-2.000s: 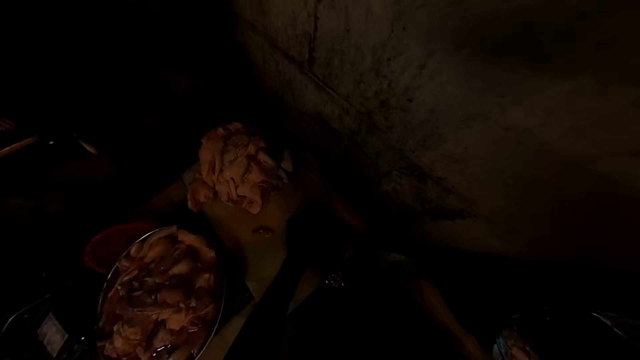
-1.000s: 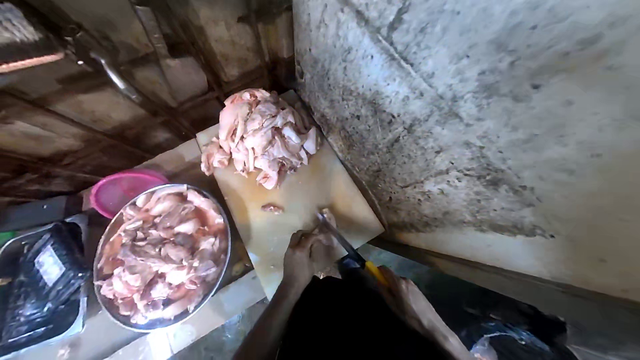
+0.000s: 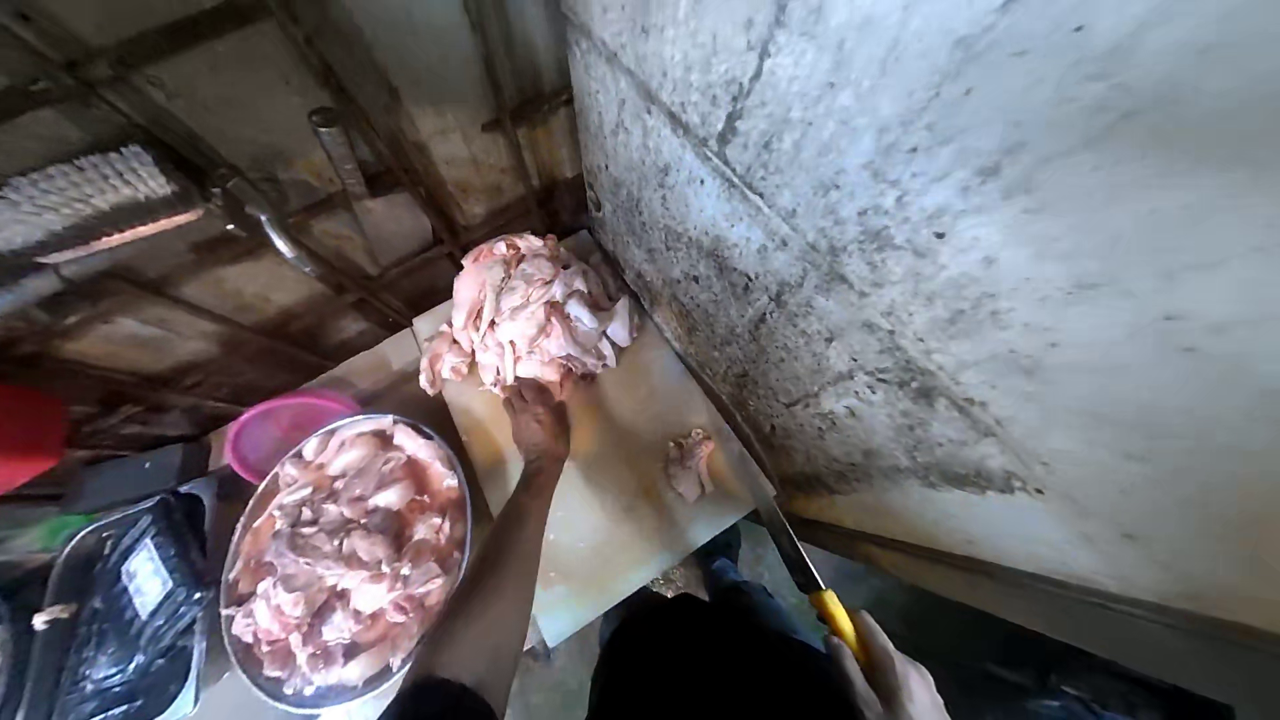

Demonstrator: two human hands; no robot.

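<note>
A heap of raw poultry pieces (image 3: 530, 310) lies at the far end of a cutting board (image 3: 610, 540). My left hand (image 3: 540, 420) touches the near edge of this heap; its fingertips are partly hidden among the meat. Toward the board's right side lies a single small piece of raw meat (image 3: 690, 465). My right hand (image 3: 890, 670) grips the yellow handle of a long-bladed knife (image 3: 790, 540) at the lower right, its blade beside the board's right corner. A round metal bowl (image 3: 467, 510), full of raw meat pieces in reddish liquid, stands left of the board.
Behind the bowl is a pink plastic basin (image 3: 240, 440). A tray (image 3: 195, 640) with a black plastic package stands at the lower left. A brush (image 3: 90, 205) and a cleaver (image 3: 390, 225) are by the wall at upper left. A stained wall (image 3: 900, 300) borders the board's right side.
The view has gone from dark to bright. My left hand has moved from the board's near part to the heap. The knife has moved away from my left hand to the board's right corner.
</note>
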